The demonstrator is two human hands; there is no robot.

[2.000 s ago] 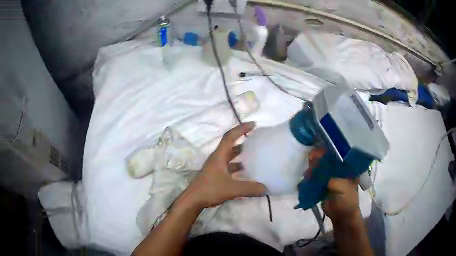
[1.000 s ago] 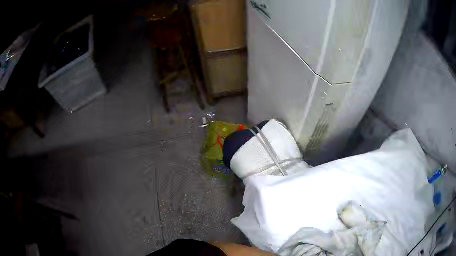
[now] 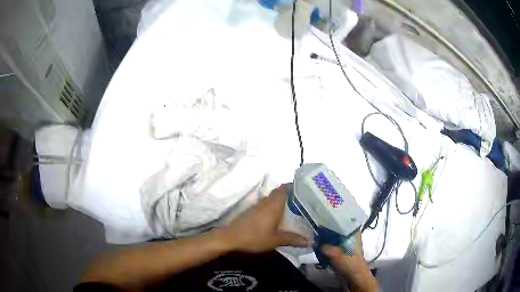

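Note:
The spot cleaning gun (image 3: 328, 194), with its grey body and patterned label, is low in the middle of the view, close to my body. My right hand (image 3: 346, 263) grips its teal handle from below. My left hand (image 3: 265, 223) is around the cloudy white bottle (image 3: 295, 221) on the gun's left side; most of the bottle is hidden by the hand and the gun. A crumpled grey-white cloth (image 3: 199, 185) lies on the white table cover (image 3: 128, 122) left of the gun.
A black hair dryer (image 3: 390, 159) with a red dot and a green air blow gun (image 3: 426, 185) lie right of the gun. A black cord (image 3: 295, 97) runs from the back edge. Piled white fabric (image 3: 427, 74) lies along the wall. A tall white cabinet (image 3: 43, 63) stands at left.
The view swung left to the floor and cabinet, then back to the table. The gun is now lower and nearer my body, with its label side up. The hair dryer and green blow gun now show.

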